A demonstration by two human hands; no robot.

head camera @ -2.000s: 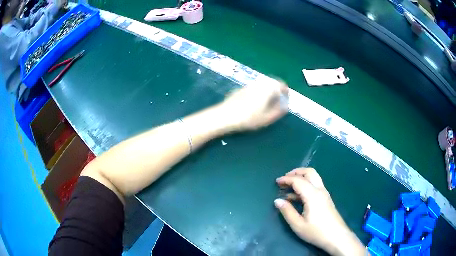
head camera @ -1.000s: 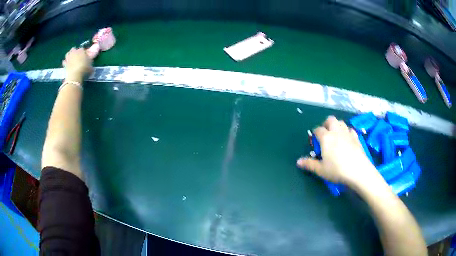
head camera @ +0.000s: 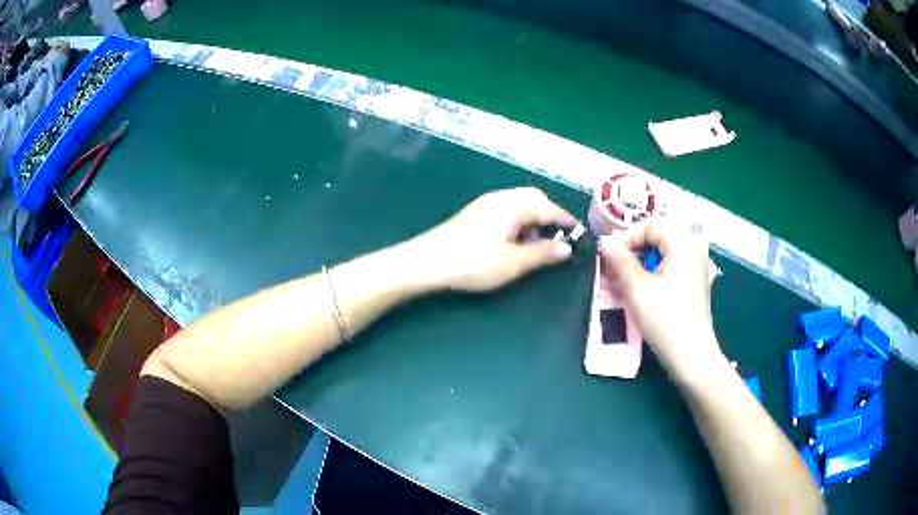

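Note:
A pale pink handheld fan (head camera: 613,354) lies on the dark green tabletop, its round head with red spokes towards the belt and its handle towards me. A dark rectangular window shows in the handle. My left hand (head camera: 493,241) is left of the fan's neck, with a tiny white piece (head camera: 577,232) at its thumb and fingertips. My right hand (head camera: 669,292) is over the neck and the handle's right side. A blue battery pack (head camera: 651,261) shows between its fingers, mostly hidden by them.
A loose pile of blue battery packs (head camera: 846,433) lies at the right. A pink cover (head camera: 692,135) lies on the green belt beyond the white strip (head camera: 443,116). Red-handled pliers (head camera: 96,161) and a blue parts bin (head camera: 141,58) are at the far left. Brown cartons (head camera: 151,352) stand below.
My left hand has brought a fan from the belt at the left to the table in front of me. My right hand has left the battery pile with a blue pack and is at the fan.

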